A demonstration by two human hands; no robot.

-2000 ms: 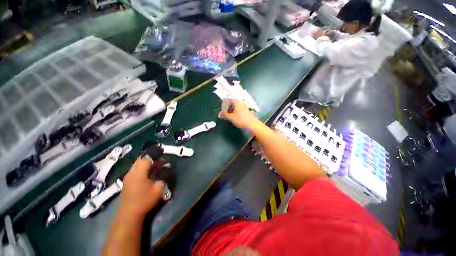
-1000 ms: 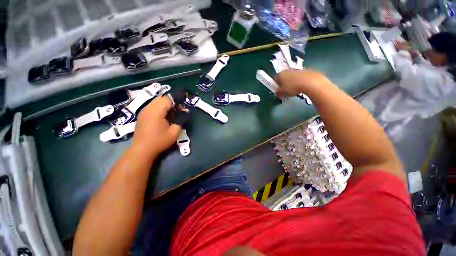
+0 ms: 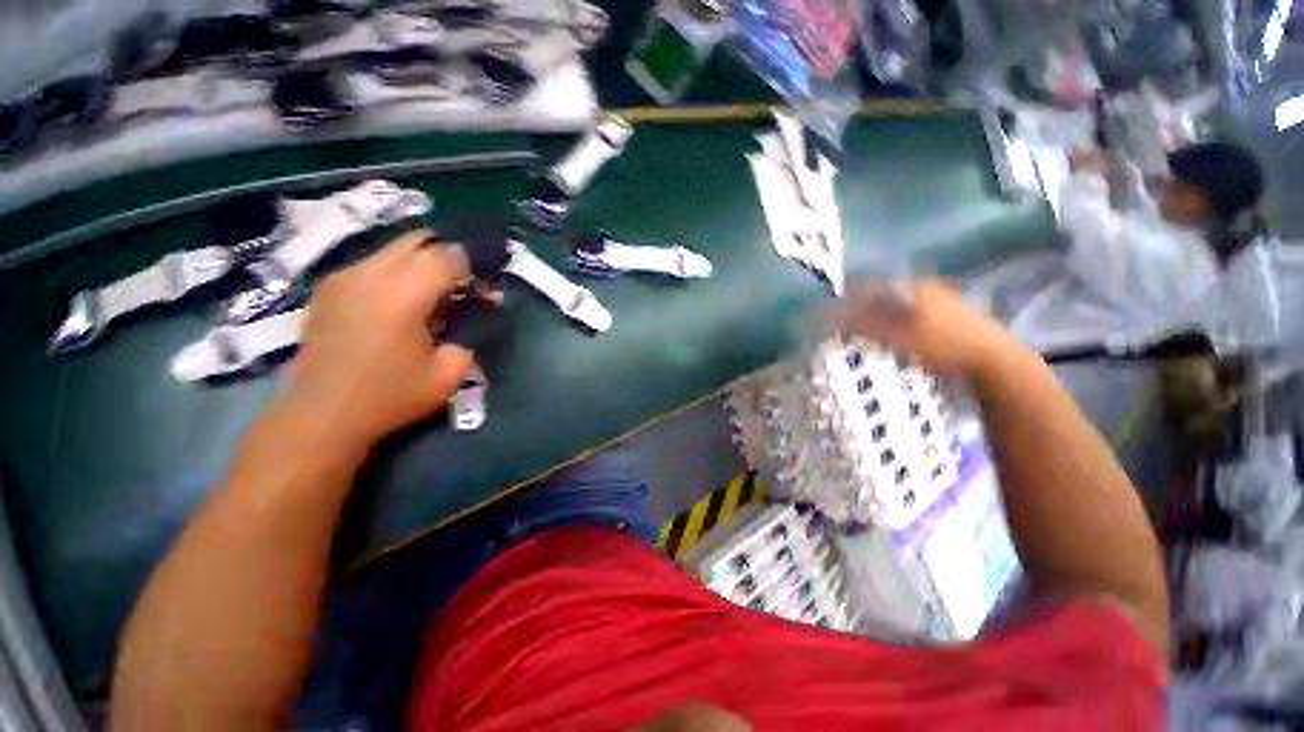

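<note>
My left hand (image 3: pixel 379 336) is closed around a dark watch head, partly hidden by the fingers; a short pale strap half (image 3: pixel 468 398) shows below it. My right hand (image 3: pixel 915 326) is motion-blurred near the bench's front edge, below the pile of white long strap halves (image 3: pixel 798 200); whether it holds anything cannot be told. Part-assembled watches lie on the green bench: one at the centre (image 3: pixel 651 259), one tilted above it (image 3: pixel 584 160), one right beside my left hand (image 3: pixel 561 285). Several more (image 3: pixel 157 289) lie overlapping to the left of my left hand.
A white foam tray (image 3: pixel 565 103) with dark watches is at upper left. A green-faced item (image 3: pixel 668 57) and plastic bags (image 3: pixel 801 43) are at the top. Stacked trays of watches (image 3: pixel 872 429) stand below the bench edge. A person in white (image 3: pixel 1108 272) sits at right.
The right hand has moved from the strap pile down and right, towards the bench's front edge. The left hand still holds the watch head. The camera view has shifted.
</note>
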